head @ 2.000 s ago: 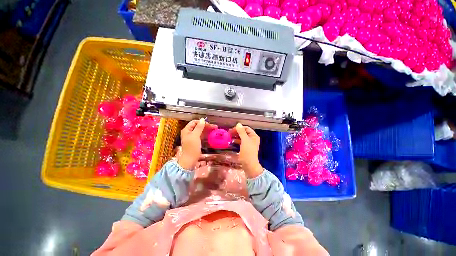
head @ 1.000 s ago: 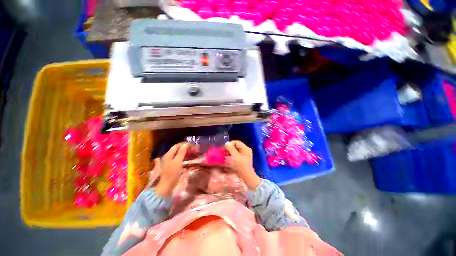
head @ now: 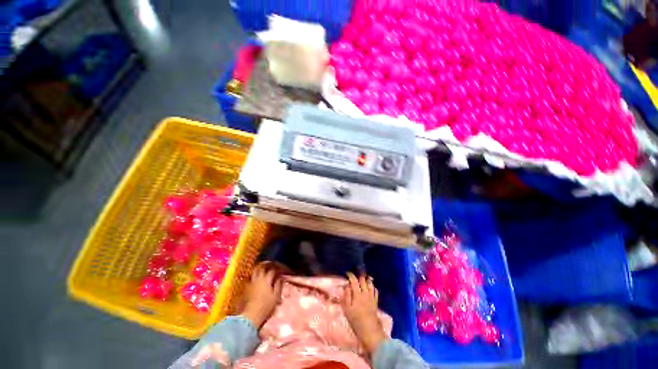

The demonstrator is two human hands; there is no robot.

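My left hand (head: 264,290) and my right hand (head: 363,299) lie at the two sides of the pink patterned apron (head: 310,310) over my lap, below the heat sealer (head: 346,155). The fingers are blurred; I cannot tell whether they grip the cloth or rest on it. No ball or bag shows in either hand. The sealing jaws (head: 328,225) run along the sealer's front edge, above and apart from both hands. Its small switch (head: 362,158) looks red.
A yellow basket (head: 115,238) with bagged pink balls (head: 209,223) stands left of the sealer. A blue bin (head: 510,303) with more bagged balls (head: 458,295) stands right. Behind, many pink balls (head: 476,72) cover a white-covered surface. Blue bins (head: 563,249) stand at the far right.
The pink ball and bag between my hands are gone from them. My hands have moved down from the sealer onto the apron. The camera view has tilted upward and turned.
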